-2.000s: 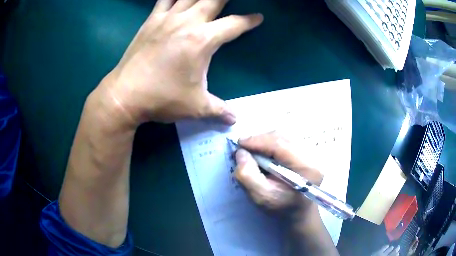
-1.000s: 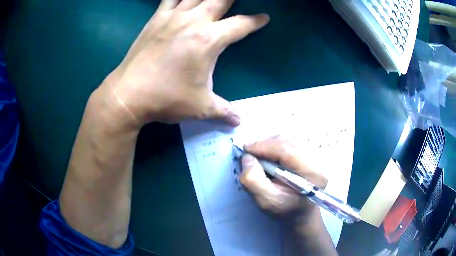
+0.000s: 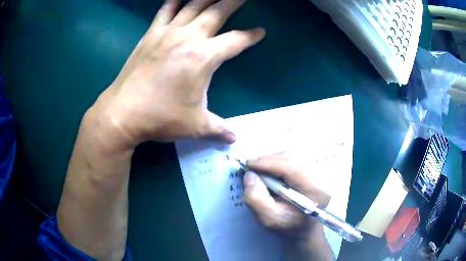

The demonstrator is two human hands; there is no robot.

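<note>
A white record sheet (image 3: 317,127) lies on the dark green mat, with a few rows of dark handwritten characters near its left part. My right hand (image 3: 281,191) rests on the sheet and grips a slim silvery gel pen (image 3: 306,206); the tip is at the paper, above the written rows. My left hand (image 3: 168,76) lies with its fingers spread on the mat, its thumb on the sheet's top left edge; some fingertips are cut off by the upper rim. It holds nothing.
Stacked white blister trays (image 3: 388,46) stand at the upper right. A crumpled clear plastic bag (image 3: 434,92) lies beside them. At the lower right are a tan cardboard piece (image 3: 384,204), a red parts bin (image 3: 402,228) and black component trays (image 3: 432,165). Dark green mat (image 3: 66,56) lies around the sheet.
The view has shifted, so the sheet and hands sit slightly lower. More handwriting shows left of my right hand, and the pen tip has moved slightly relative to the written rows.
</note>
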